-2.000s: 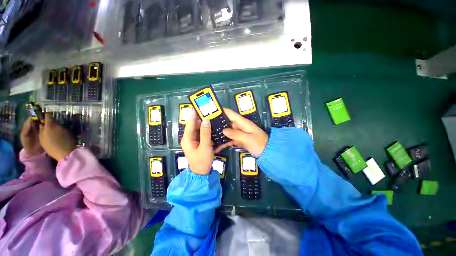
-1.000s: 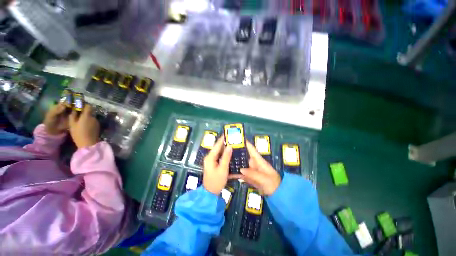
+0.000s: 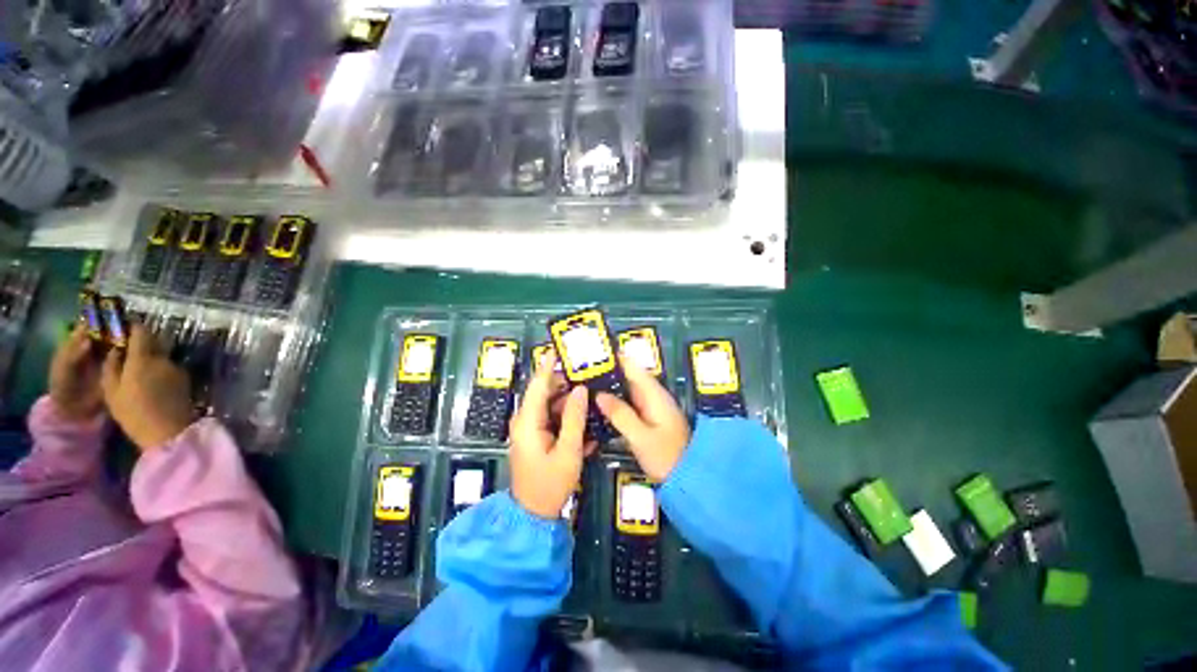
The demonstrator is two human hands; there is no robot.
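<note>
A yellow-framed keypad phone with a lit white screen is held over the blister tray. My left hand grips it from the left, thumb on its lower part. My right hand holds its right side and lower keys. The clear blister tray lies beneath, with several yellow-framed phones in its two rows, screens lit white. One phone in the front row shows no clear yellow frame. My hands partly hide the middle pockets.
Green batteries, a white one and black pieces lie at right, near a grey-sided carton. Upper trays sit on a white board. At left, a pink-sleeved person holds two phones beside another tray.
The held phone's screen has gone from blue and white to plain white. Both hands still hold it. The view has shifted. The neighbour's hands hold two phones, where one showed at first.
</note>
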